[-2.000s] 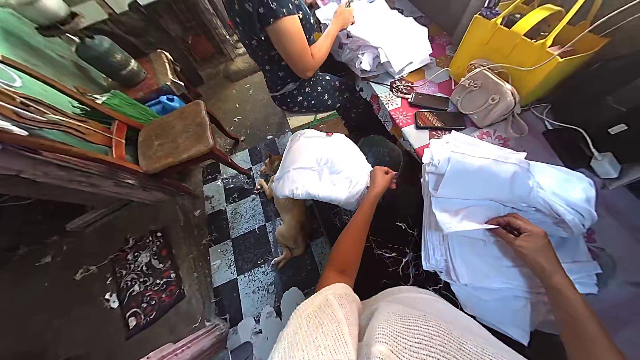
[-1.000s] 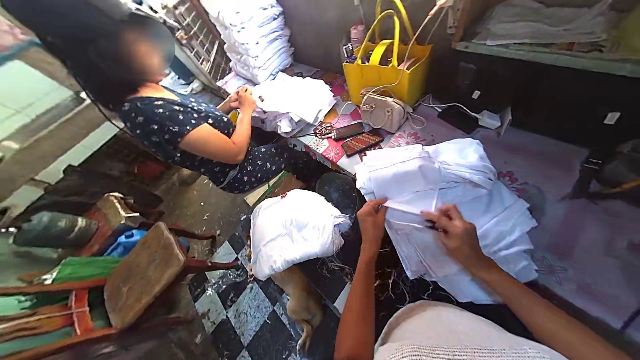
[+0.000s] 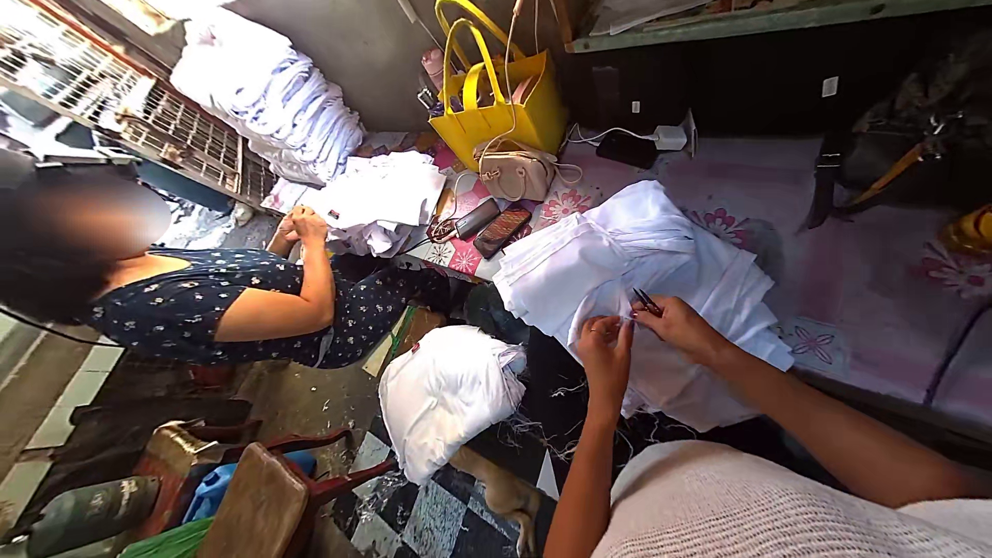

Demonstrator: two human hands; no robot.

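A pile of white cloth pieces (image 3: 682, 256) lies on the table edge in front of me. My left hand (image 3: 607, 349) pinches the edge of a white cloth piece on the near side of the pile. Close beside it, my right hand (image 3: 673, 325) holds a small dark tool (image 3: 647, 302), perhaps thread snips, pointing up and left over the cloth. The fingertips of both hands nearly meet at the cloth. A rounded bundle of white cloth (image 3: 449, 399) sits left of my left forearm, low beside the table.
A co-worker sits at the left with hands near more white cloth (image 3: 387, 190). Behind stand a tall cloth stack (image 3: 263, 93), a yellow bag (image 3: 535, 116), a beige handbag (image 3: 515, 172) and phones (image 3: 504, 230). A wooden chair (image 3: 260, 504) and a dog (image 3: 504, 488) are on the floor side.
My left hand has moved from beside the white bundle to the cloth pile, where it grips a piece close to my right hand. The view has swung, showing more of the co-worker.
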